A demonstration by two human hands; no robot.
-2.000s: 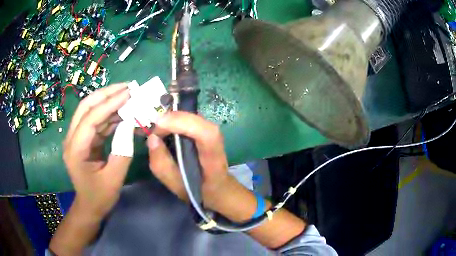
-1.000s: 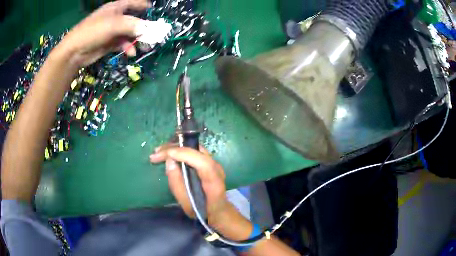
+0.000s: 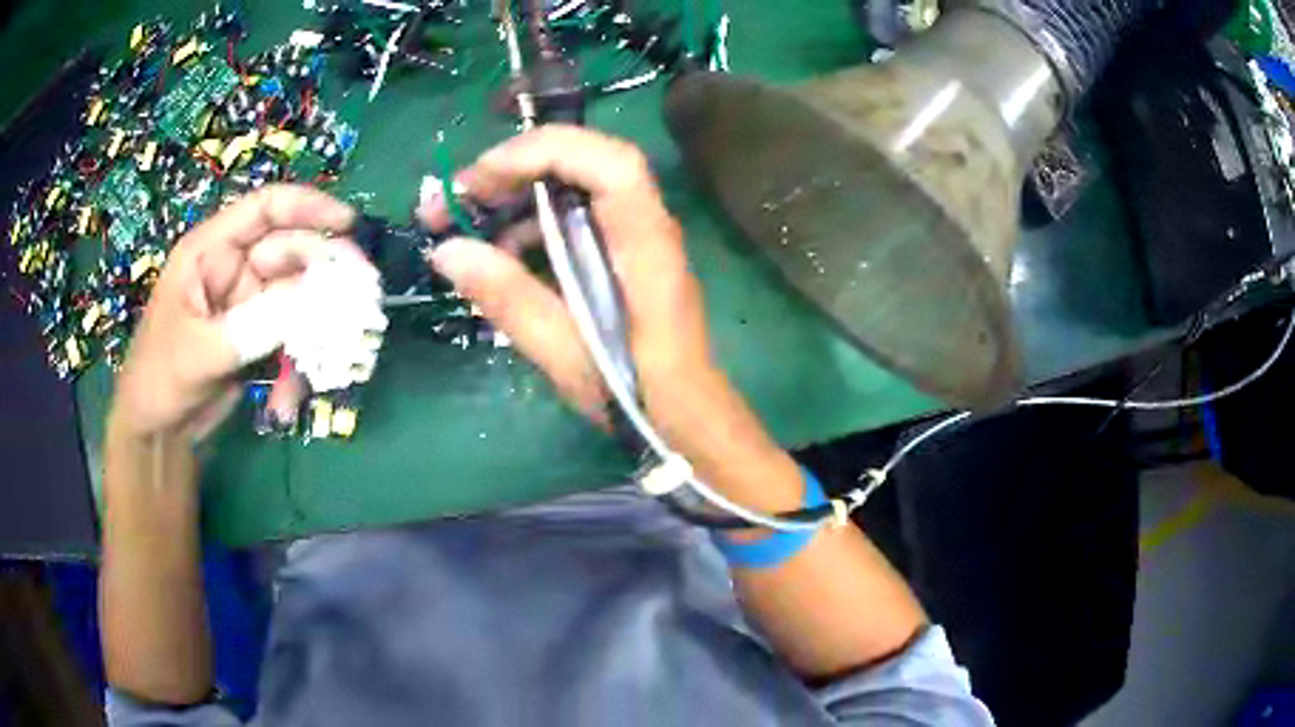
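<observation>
My left hand (image 3: 213,320) holds the white plastic housing (image 3: 332,315) over the green bench mat. A circuit board with yellow parts (image 3: 334,419) hangs just below the housing. My right hand (image 3: 611,256) holds the black-handled soldering iron (image 3: 557,107), whose tip points away and is cut off by the top edge. Between its thumb and index finger is a green lead wire (image 3: 447,178), blurred. A dark part lies between the two hands; I cannot tell which hand holds it. The thin white solder feed tube (image 3: 575,291) runs along the iron.
Circuit boards (image 3: 185,114) are piled at left on a dark mat. Black-and-white lead parts (image 3: 604,22) lie at the back centre. The grey-beige fume extractor hood (image 3: 852,227) stands at right. The feed tube loops off right past the blue wrist band (image 3: 778,533).
My left hand has come back from the pile with the housing. My right hand has moved forward with the iron and now has a green lead at its fingertips.
</observation>
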